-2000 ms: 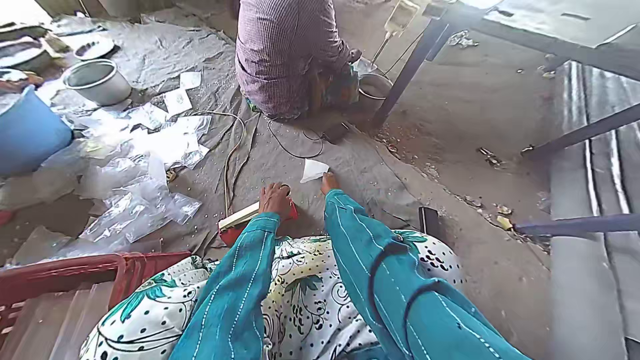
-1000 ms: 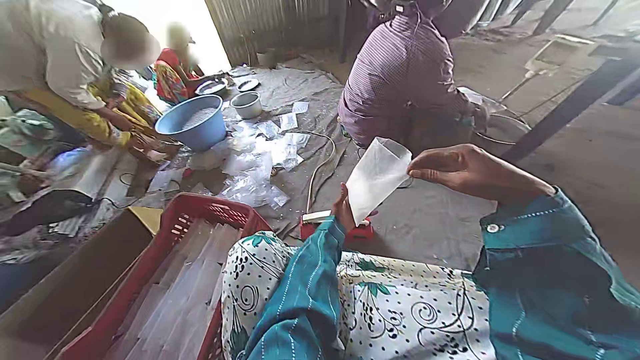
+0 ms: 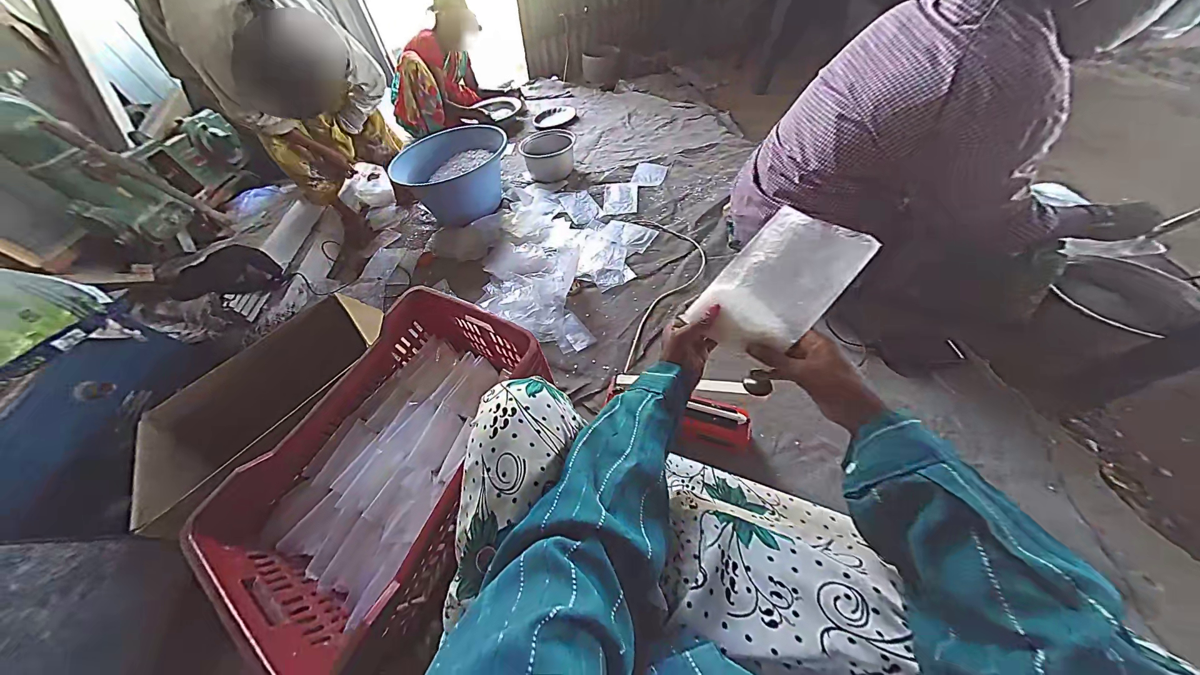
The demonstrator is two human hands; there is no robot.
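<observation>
A clear plastic pouch (image 3: 787,277) with white contents gathered at its lower end is held up in front of me. My left hand (image 3: 692,339) grips its lower left corner. At its lower right edge, my right hand (image 3: 820,370) holds it between thumb and fingers. Just below the hands, a red impulse sealer (image 3: 717,422) with a pale arm and a dark round knob lies on the ground sheet. A red plastic crate (image 3: 220,534) by my left knee holds a row of similar flat pouches (image 3: 394,478).
Beside the crate is an open cardboard box (image 3: 234,412). Loose plastic pouches (image 3: 562,244) lie scattered ahead, near a blue tub (image 3: 459,187) and a grey metal pot (image 3: 547,155). One person (image 3: 928,141) sits close at the right; two others are at the back left. A cable (image 3: 689,244) crosses the sheet.
Two seconds ago both hands were down at the sealer; one second ago they held the pouch up, the right hand at its top edge. Now the right hand is at its lower edge. The view has swung left.
</observation>
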